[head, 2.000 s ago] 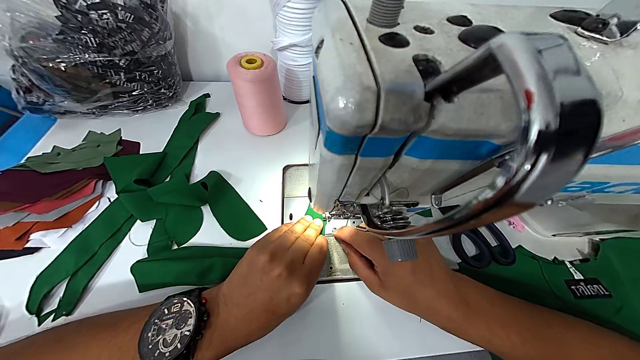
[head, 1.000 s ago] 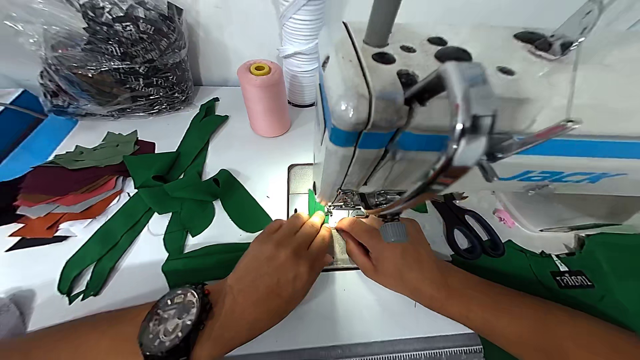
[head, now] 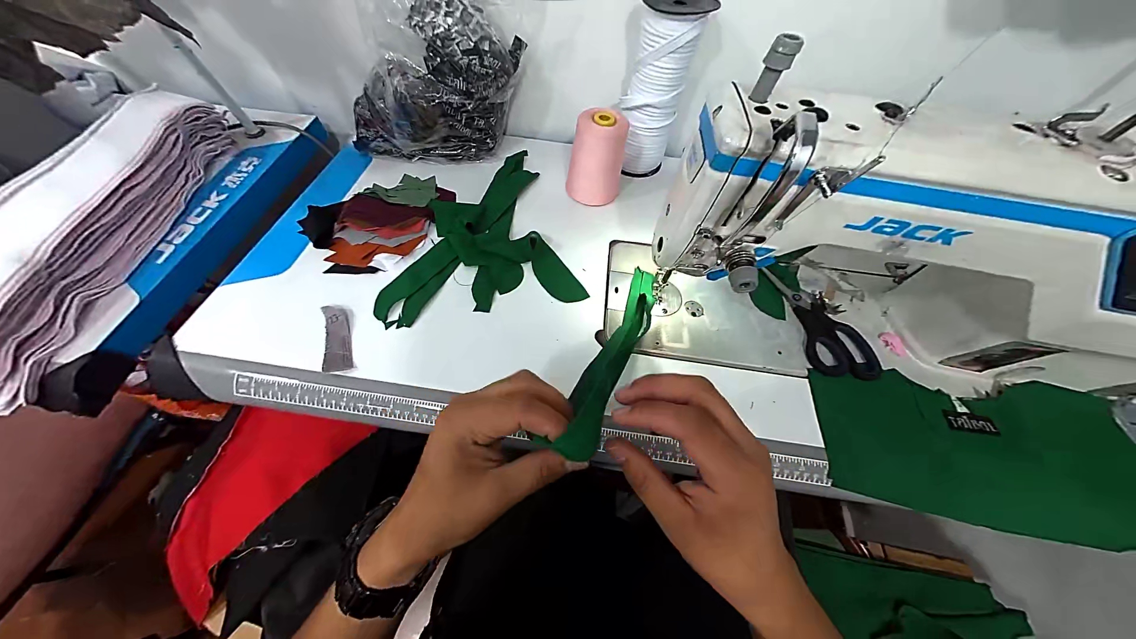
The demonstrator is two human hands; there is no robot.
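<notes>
My left hand (head: pixel 497 444), with a black watch on its wrist, pinches the near end of a green fabric strip (head: pixel 611 364) at the table's front edge. The strip's far end lies beside the needle of the white and blue sewing machine (head: pixel 723 204), on its metal plate (head: pixel 723 324). My right hand (head: pixel 697 461) is just right of the strip, fingers apart and curled, holding nothing that I can see. More green strips (head: pixel 484 248) lie in a loose heap to the left of the plate. A green garment piece (head: pixel 967 453) with a black label is at the right.
Black-handled scissors (head: pixel 839 342) lie right of the needle plate. Behind stand a pink thread cone (head: pixel 598 158), a roll of white elastic (head: pixel 657 89) and a plastic bag of black labels (head: pixel 441 89). Small fabric scraps (head: pixel 382 226) and a stack of fabric (head: pixel 106 222) are at the left.
Both hands have drawn back from the needle area to the table's front edge. The left now holds the strip's near end, and the strip shows stretched from the needle. The view has shifted to take in more.
</notes>
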